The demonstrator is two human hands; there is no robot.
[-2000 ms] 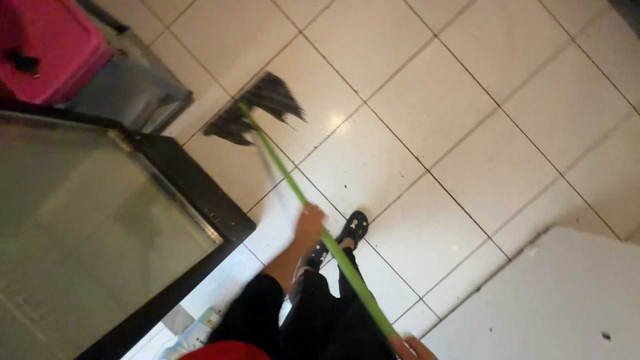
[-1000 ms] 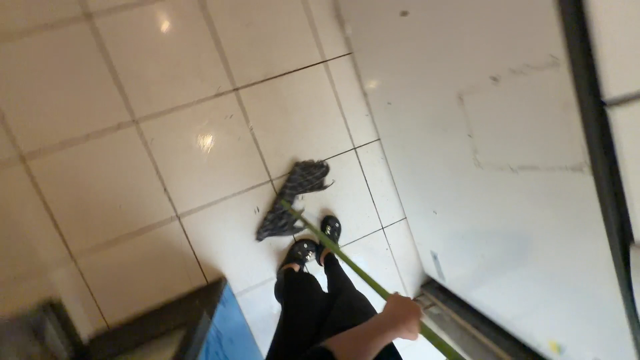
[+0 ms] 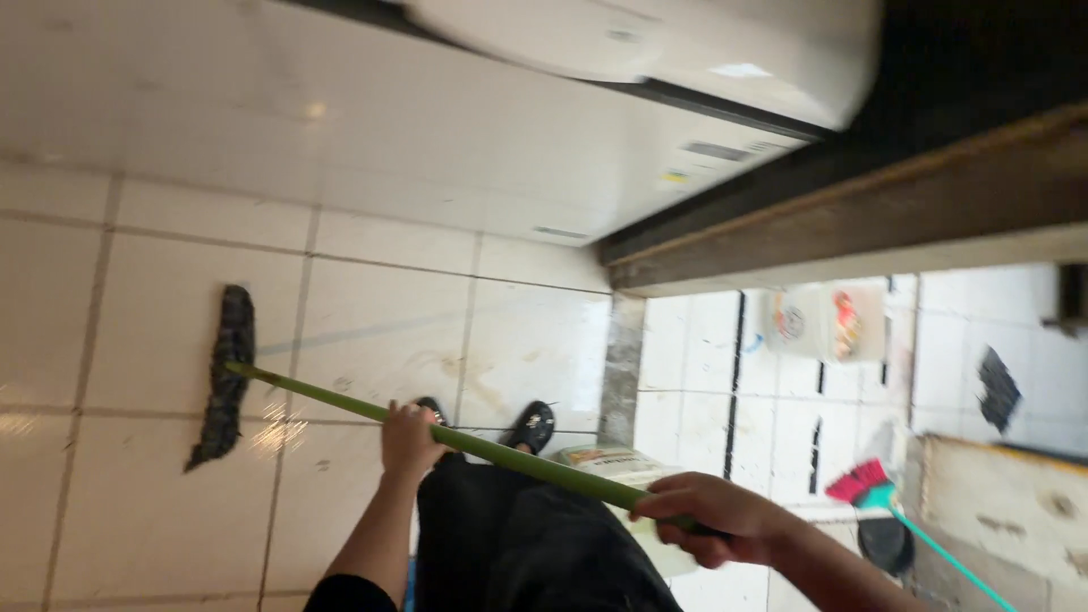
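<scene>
A green mop handle (image 3: 518, 461) runs slantwise across the head view, from the dark mop head at the left to the lower middle right. My left hand (image 3: 410, 438) is closed around the middle of the handle, above my shoes. Further right, my right hand (image 3: 710, 518) grips the handle near its upper end. The mop head (image 3: 226, 374), dark and cloth-like, lies spread in a narrow strip on the tiled floor.
A large white appliance (image 3: 476, 136) stands along the top. My black shoes (image 3: 534, 427) are on the tiles. At the right are a wall edge, a clear plastic container (image 3: 829, 323) and a red broom head (image 3: 857, 482) with a turquoise handle. A printed bag (image 3: 612, 463) lies beside my legs.
The view has turned strongly. The mop head, just in front of my shoes a second ago, now lies farther from them. Both hands show on the handle now.
</scene>
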